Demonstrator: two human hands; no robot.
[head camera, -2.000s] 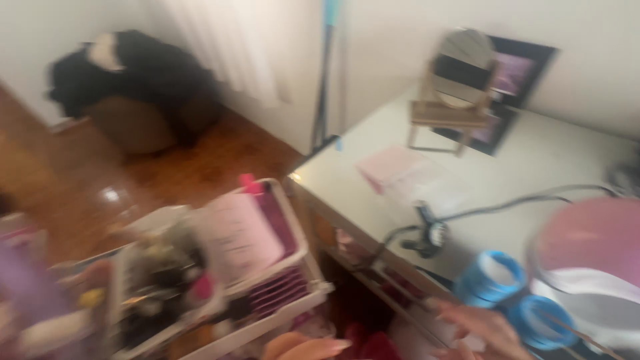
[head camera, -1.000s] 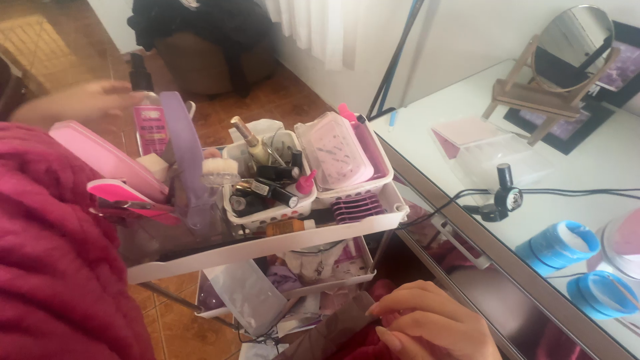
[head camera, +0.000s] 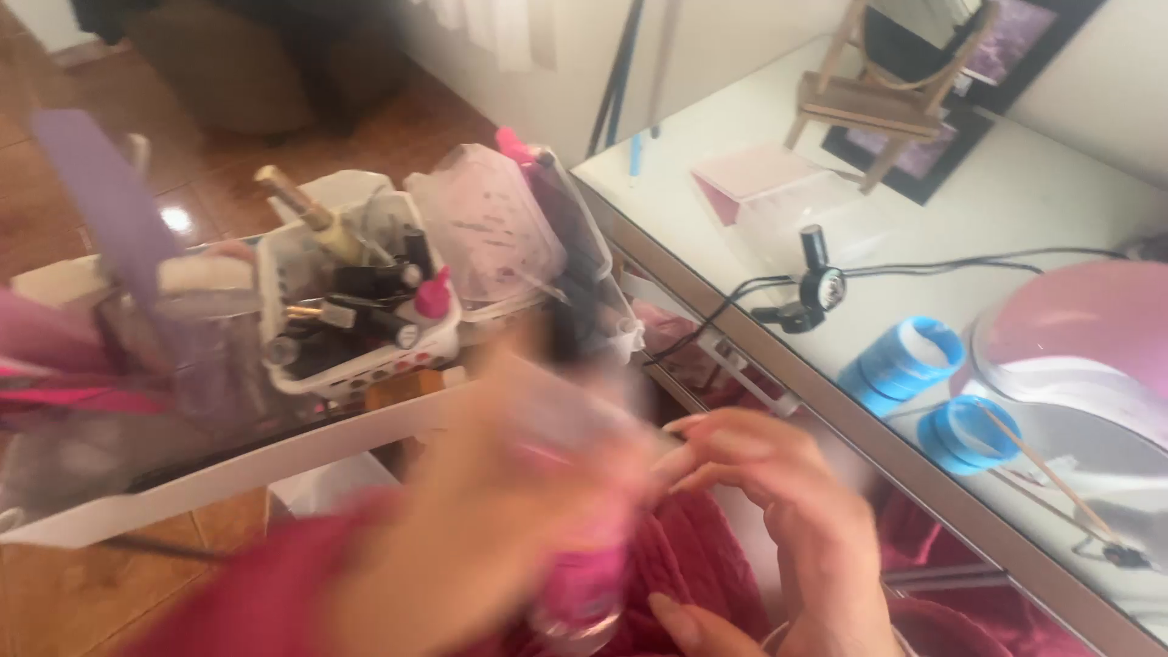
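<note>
My left hand (head camera: 484, 484), blurred by motion, is closed around a clear bottle with a pink label or pink liquid (head camera: 584, 575); its dark top (head camera: 584, 338) points up and away. Just right of the bottle is my right hand (head camera: 785, 511), its fingers curled and apart, with nothing visible in it. Whether its fingertips touch the bottle I cannot tell. Beyond my left hand, a white basket (head camera: 365, 370) holds several nail polish bottles and a pink-capped bottle (head camera: 433, 294).
The white cart's edge (head camera: 228, 461) crosses at left, with a purple flat item (head camera: 105, 201) above it. On the white-topped desk (head camera: 675, 146) at right are black nail polish bottles (head camera: 812, 283), a cable, blue containers (head camera: 912, 360), a pink-and-white device (head camera: 1086, 338) and a small round mirror (head camera: 926, 36).
My left hand has moved from beyond the cart's far left items to in front of me, now holding the pink bottle that stood among them. My right hand's fingers have spread somewhat.
</note>
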